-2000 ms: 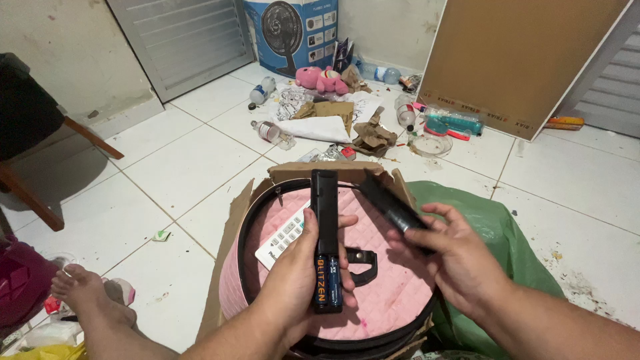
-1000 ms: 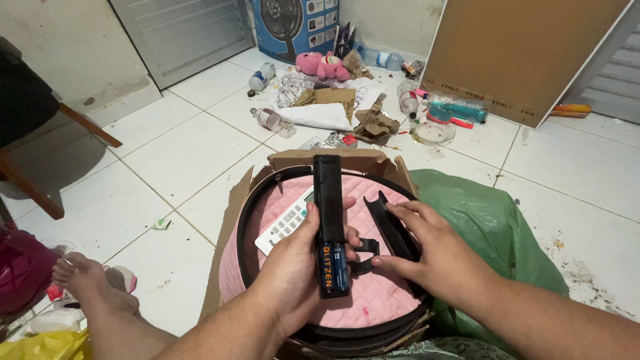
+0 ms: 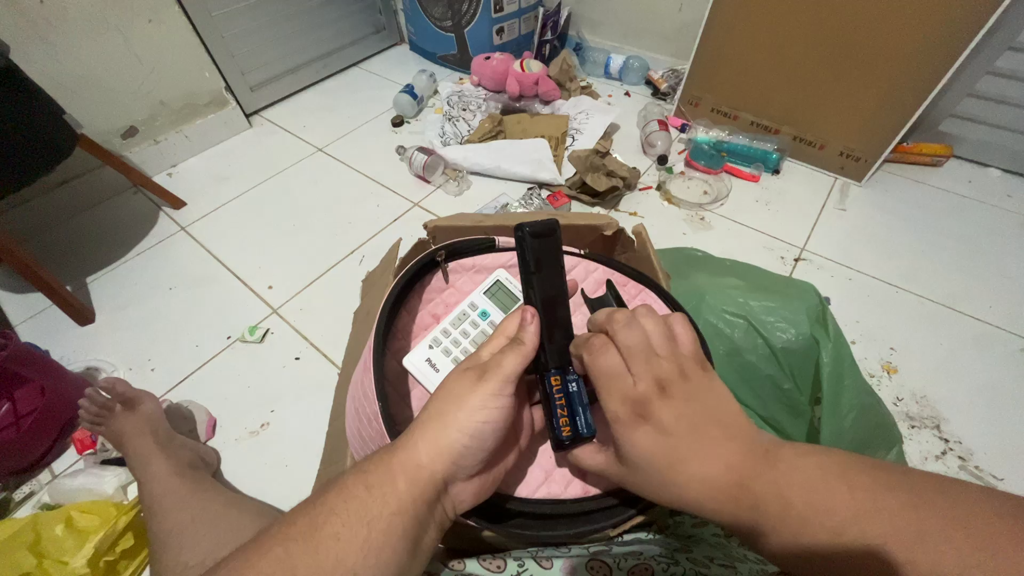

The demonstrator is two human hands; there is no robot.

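Note:
My left hand (image 3: 480, 400) holds a black remote control (image 3: 546, 296) upright, back side up, over a round pink quilted case (image 3: 416, 320). Its battery bay is uncovered at the lower end, and blue AA batteries (image 3: 570, 408) lie side by side in it. My right hand (image 3: 656, 384) is at the right of the remote, its fingers curled over a black plastic cover (image 3: 603, 298) whose notched end sticks out above them. How firmly the fingers hold the cover is partly hidden. A white Philco remote control (image 3: 464, 328) rests in the case, left of the black one.
A cardboard box (image 3: 360, 320) surrounds the case, with a green plastic bag (image 3: 768, 336) at its right. Beyond lie plastic bottles (image 3: 424, 164), crumpled brown paper (image 3: 600, 172) and a pink plush toy (image 3: 516, 76). A bare foot (image 3: 132, 424) is at left, near a yellow bag (image 3: 76, 540).
My right hand has moved left, from holding the black cover away from the remote to beside the battery bay. My left hand still holds the black remote.

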